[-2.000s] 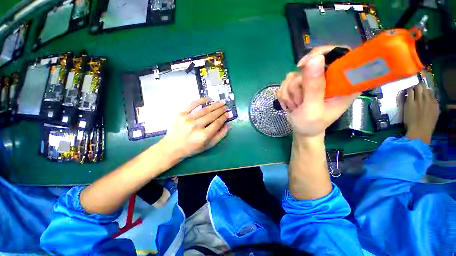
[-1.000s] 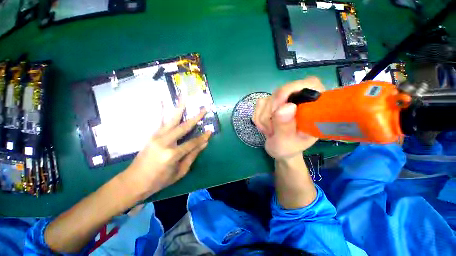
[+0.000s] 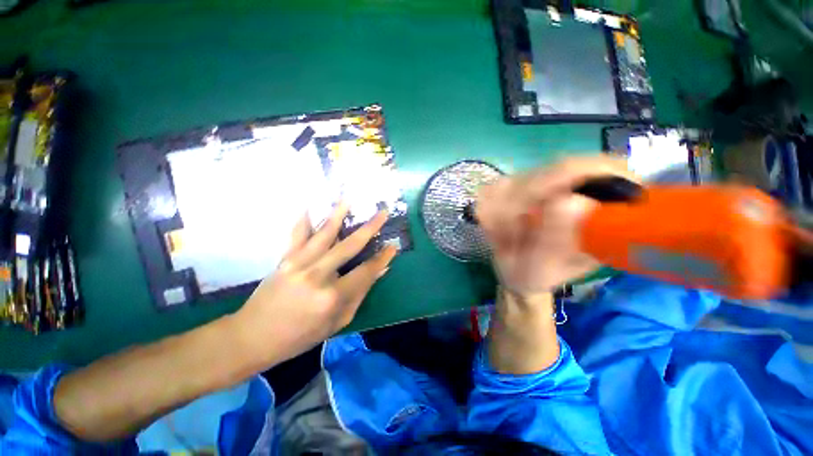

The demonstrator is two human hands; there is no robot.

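Note:
An opened tablet assembly [image 3: 245, 209] lies on the green bench in front of me, its large white battery facing up and its circuit board at the right end. My left hand [image 3: 307, 280] rests with spread fingers on its lower right part. My right hand [image 3: 544, 223] is closed around an orange electric screwdriver [image 3: 691, 236], which is blurred and held roughly level. The screwdriver's front end is over the round silvery screw dish [image 3: 450, 214], right of the tablet. Single screws cannot be made out.
Stacked tablet assemblies [image 3: 40, 151] stand at the far left. Another opened tablet [image 3: 570, 67] lies at the back right, with a further one [image 3: 655, 156] nearer. A neighbouring person's blue sleeve [image 3: 642, 329] is at the right. The green bench's front edge [image 3: 428, 318] runs below the dish.
The view has shifted, so the stack sits further left. My right hand has lowered the screwdriver from a raised tilt to about level at the dish. My left hand stays on the tablet.

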